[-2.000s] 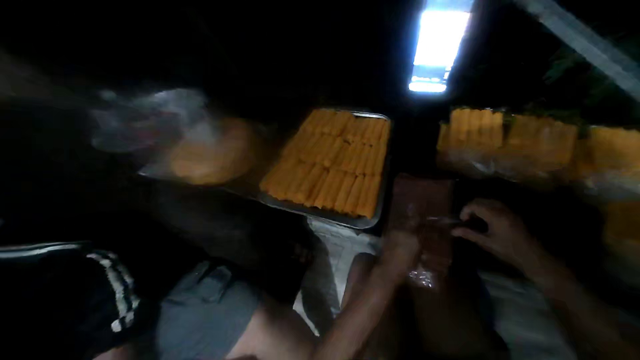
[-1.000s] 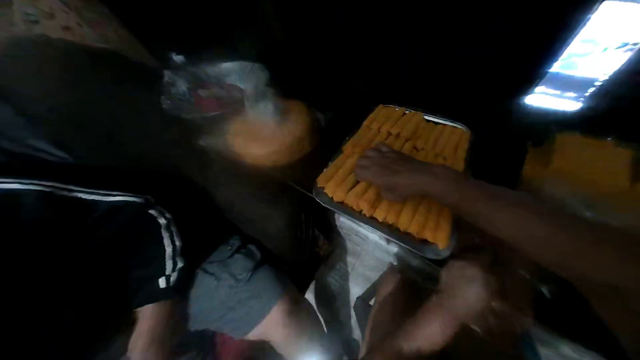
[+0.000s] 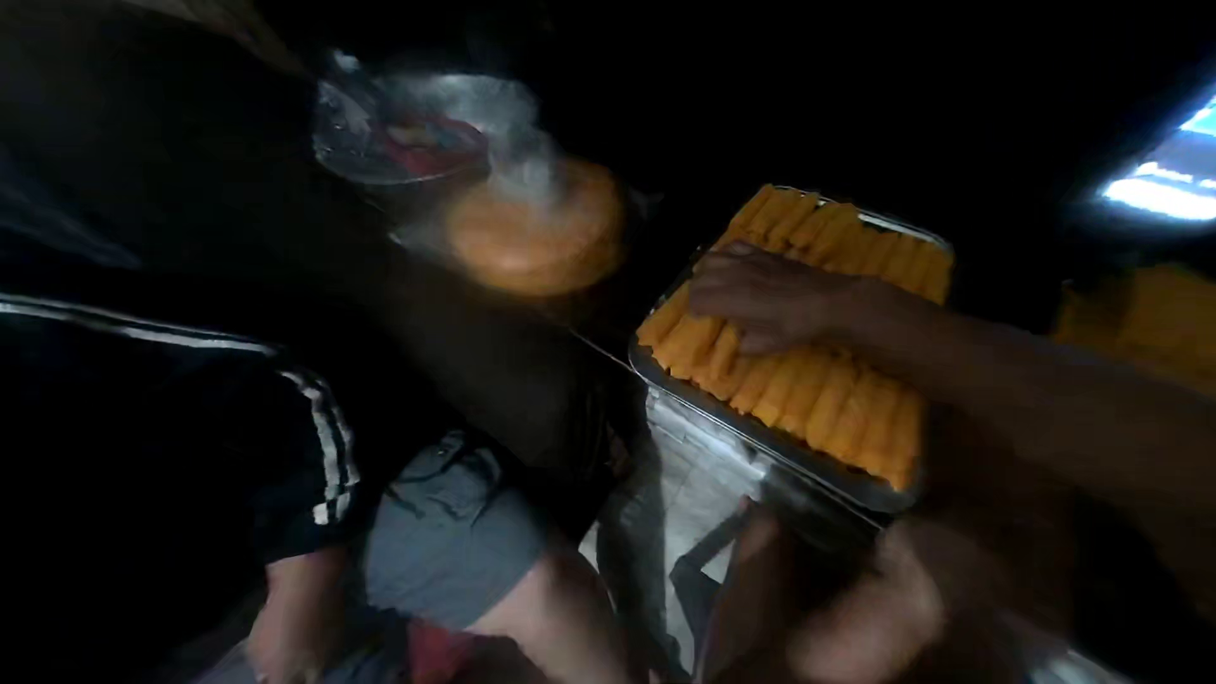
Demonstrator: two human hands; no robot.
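Note:
My right hand (image 3: 760, 294) reaches across from the right and rests on rows of orange, stick-shaped rolls (image 3: 817, 399). They lie packed side by side in a rectangular metal tray (image 3: 788, 456). The fingers are bent over the rolls near the tray's left side; whether they grip one is hidden. Below the tray's near right corner, my left hand (image 3: 874, 608) is dark and blurred, and I cannot tell whether it holds anything.
To the left, another person in a dark shirt with white stripes (image 3: 328, 427) and grey shorts sits close by. Beyond are a clear plastic bag (image 3: 399, 133) and a round orange heap (image 3: 541, 228) in plastic. More orange items (image 3: 1140, 313) and a bright screen (image 3: 1164, 195) are at the right.
My right hand has moved left from the brown object in front of me onto the rolls in the tray. The view has turned to the left.

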